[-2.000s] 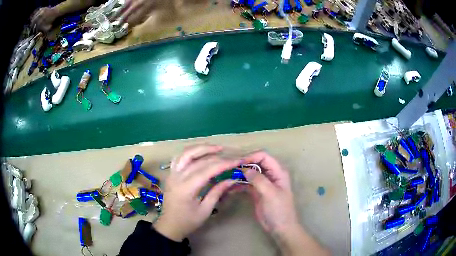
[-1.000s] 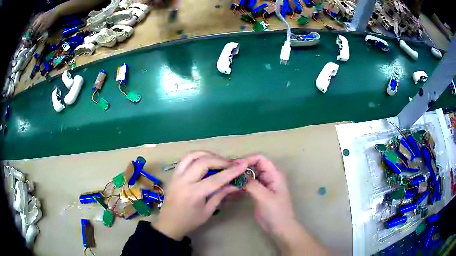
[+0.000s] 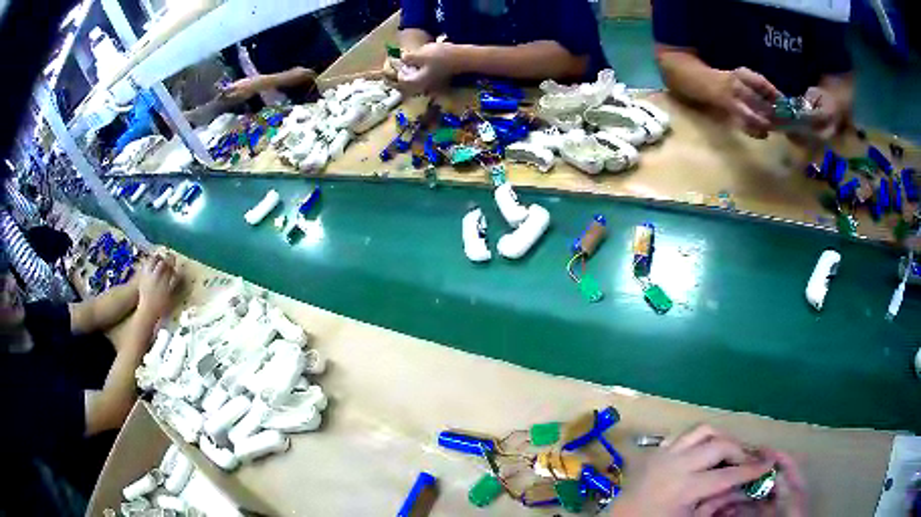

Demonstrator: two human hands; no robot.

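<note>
My left hand (image 3: 692,475) is at the bottom right, with its fingers curled around a wired set. Only a small green and silver part (image 3: 759,486) of the set shows between the hands. My right hand (image 3: 793,493) is against its other side, cut off by the lower edge and partly blurred. Left of my hands lies a tangle of wired sets with blue cells (image 3: 467,441), green boards (image 3: 545,434) and thin wires. A single blue cell with a brown part (image 3: 417,495) lies nearer the bottom edge.
White housings (image 3: 237,374) are heaped at left above a cardboard box (image 3: 126,454). The green belt (image 3: 404,293) crosses behind, carrying housings (image 3: 523,232) and wired sets (image 3: 590,242). People work across the belt and at far left. A small metal piece (image 3: 649,440) lies beside my left hand.
The view has swung left and up, so my hands now sit at the bottom right and the housing pile, box and people show. The blue cell between my hands no longer shows.
</note>
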